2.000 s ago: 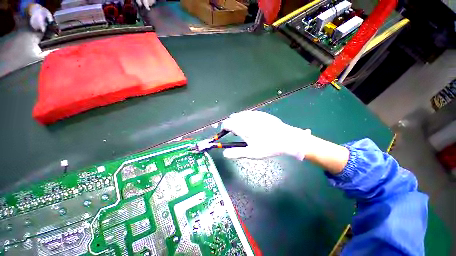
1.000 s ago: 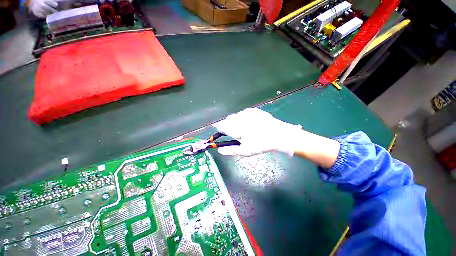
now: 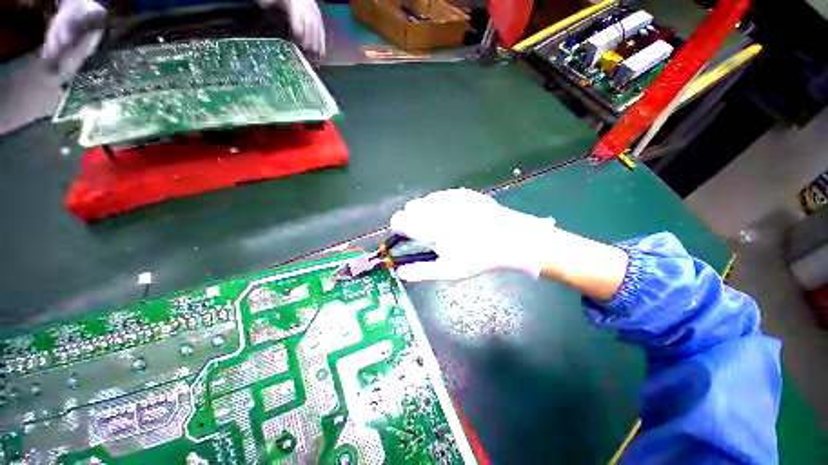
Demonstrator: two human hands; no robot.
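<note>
A large green circuit board (image 3: 272,363) lies solder side up at the lower left, cut off by the picture's edge. My right hand (image 3: 468,236), in a white glove, holds diagonal cutters (image 3: 363,263) with black and orange handles. Their metal jaws are over the board's upper right corner, pointing left. Whether the jaws touch the board cannot be told. A bit of red pad (image 3: 474,442) shows under the board's right edge. My left hand is not in view.
Across the green surface, another person's gloved hands (image 3: 307,25) are at a second board (image 3: 200,86) over a red pad (image 3: 218,173). A cardboard box (image 3: 413,23), a component-side-up board (image 3: 617,54) and a slanting red post (image 3: 672,82) are at the far side. Pale specks lie beside my board.
The other person's board has been turned solder side up and brought over the far red pad. The view has shifted slightly. My right hand still holds the cutters at the same corner.
</note>
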